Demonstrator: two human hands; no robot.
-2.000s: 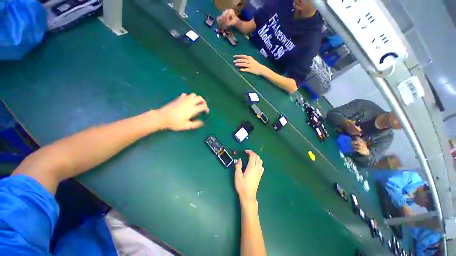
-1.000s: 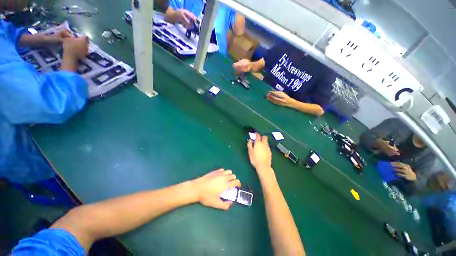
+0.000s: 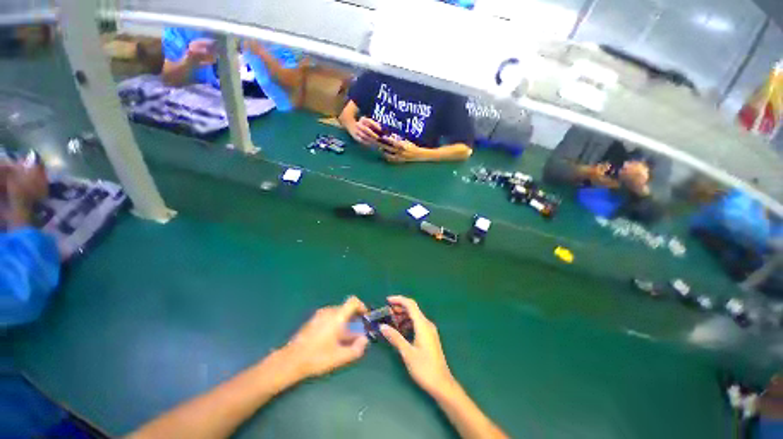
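A small dark phone unit (image 3: 379, 318) with a grey screen area is held between my two hands, low over the green bench. My left hand (image 3: 329, 339) grips its left end with thumb and fingers. My right hand (image 3: 420, 345) holds its right end, thumb in front and fingers behind. Fingertips hide both ends of the unit. Both hands are bare.
Units with white patches (image 3: 363, 209) and a dark unit with an orange spot (image 3: 439, 231) lie on the belt beyond my hands, with a yellow piece (image 3: 563, 254) to the right. A metal post (image 3: 116, 120) stands at left. People sit across and at left.
My right hand has come back from the belt to the unit, leaving a white-patched unit there. My left hand has lifted the unit off the bench. The view has turned.
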